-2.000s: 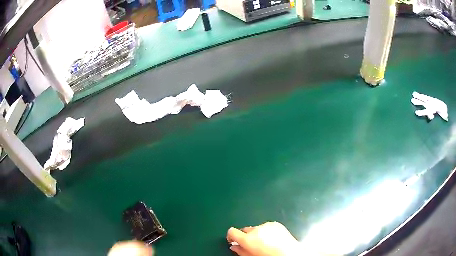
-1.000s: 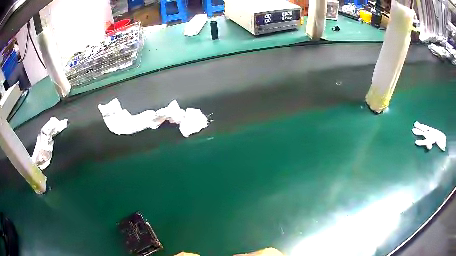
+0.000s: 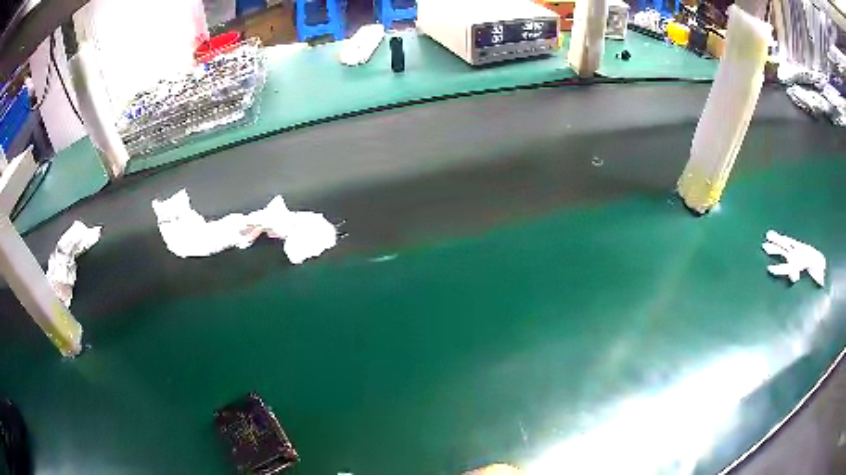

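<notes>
A small dark box (image 3: 255,434) with brownish flecks lies on the glossy green bench top at the lower left, with no hand touching it. Only a thin sliver of my right hand (image 3: 493,469) shows at the bottom edge, right of the box. Its fingers are cut off, so its grip is hidden. My left hand is out of the picture. A tiny white bit (image 3: 345,473) shows at the bottom edge between the box and the hand.
Crumpled white cloths (image 3: 301,236) lie on the dark belt (image 3: 417,139). A white glove (image 3: 795,258) lies on the right. Whitish posts stand at right (image 3: 725,111) and left (image 3: 35,288). Beyond are a meter (image 3: 515,37) and a wire rack (image 3: 195,97). Something black (image 3: 13,438) is at lower left.
My left hand has dropped out of the bottom edge and my right hand shows less. The cloths have shifted left with the belt past the posts. The view has tilted up since the first frame.
</notes>
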